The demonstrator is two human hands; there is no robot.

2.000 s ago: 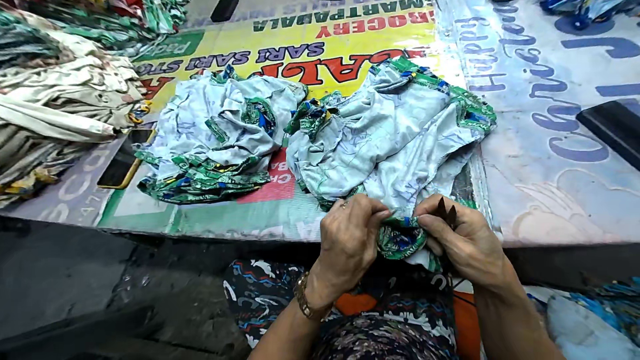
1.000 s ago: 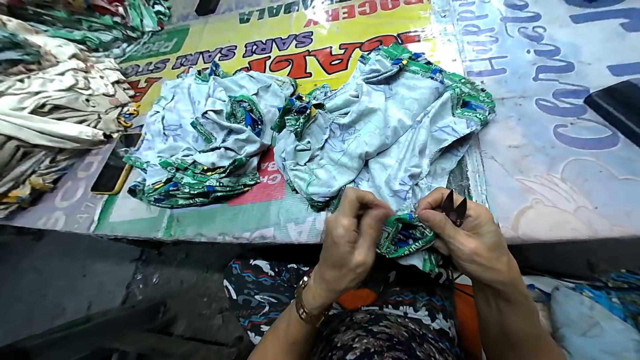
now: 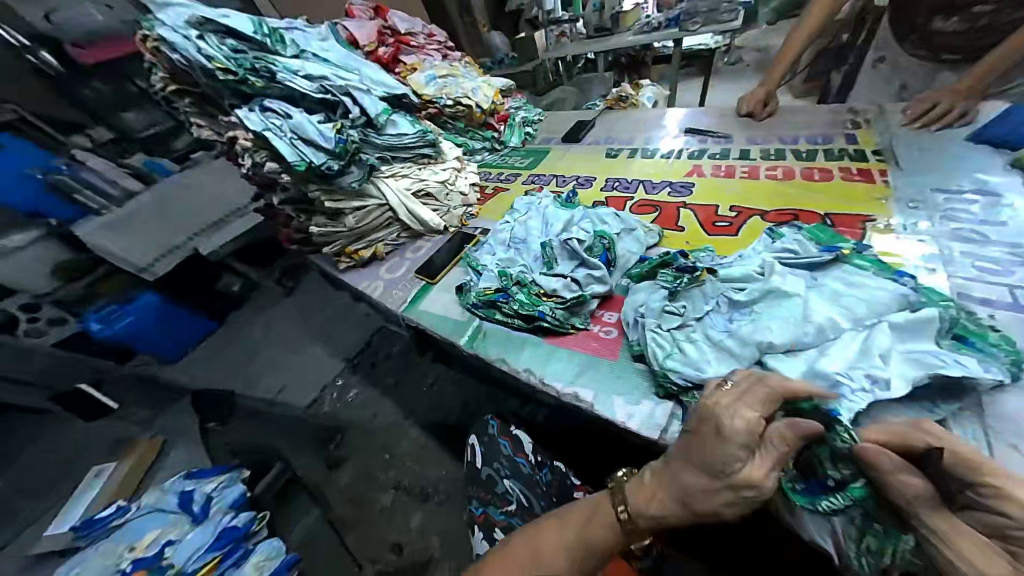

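Observation:
At the lower right, my left hand (image 3: 732, 456) pinches the green patterned edge of a light blue garment (image 3: 828, 480) held at the table's front edge. My right hand (image 3: 932, 480) grips the same edge from the other side, with part of a small dark pointed tool, perhaps thread snips, showing between its fingers. Just beyond my hands a light blue garment with green trim (image 3: 784, 312) lies crumpled on the table. Left of it rests a second crumpled bunch of the same cloth (image 3: 552, 256). Whether the held piece joins the nearer garment is unclear.
A phone (image 3: 446, 256) lies near the table's left edge, beside tall heaps of garments (image 3: 320, 104). Another phone (image 3: 578, 130) and a dark slim item (image 3: 707, 133) lie farther back. Another person's hands (image 3: 758, 102) rest at the far edge. Blue and white cloth (image 3: 192, 520) sits lower left.
The view has swung far to the left, bringing the garment heaps and another person's hands into sight. Both my hands still hold the green edge.

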